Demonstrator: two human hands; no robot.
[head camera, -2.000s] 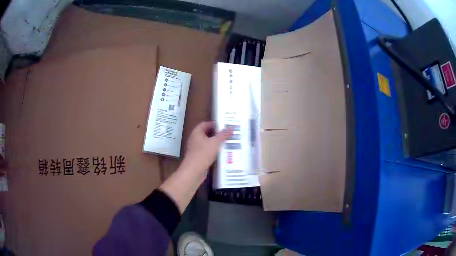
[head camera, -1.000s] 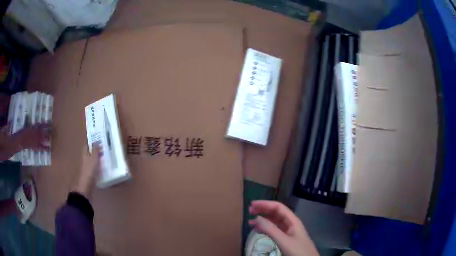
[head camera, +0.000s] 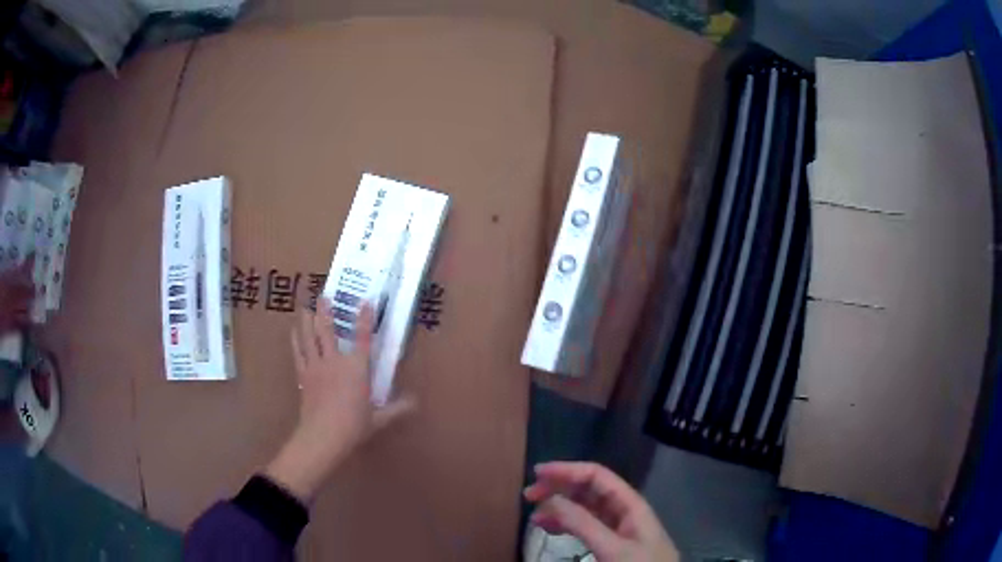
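Observation:
A slim white retail box (head camera: 379, 247) lies face up on the brown cardboard sheet, slightly tilted. My left hand (head camera: 338, 379) is over its lower end with fingers spread; whether it grips the box is unclear. A second white box (head camera: 198, 285) lies face up to its left. A third white box (head camera: 569, 258), at the right part of the cardboard, shows a narrow side with round icons. My right hand (head camera: 599, 510) is at the bottom edge, partly cut off, fingers apart and empty.
The roller conveyor (head camera: 736, 253) is at right, beside the tan curtain flap (head camera: 879, 285) and blue machine (head camera: 879, 538). At far left, another person's blurred hand (head camera: 13, 296) is at a row of white boxes (head camera: 49, 236).
The box under the curtain edge no longer shows on the rollers. A face-up box now lies mid-cardboard, and the right-hand box shows its narrow side. My left hand has moved right.

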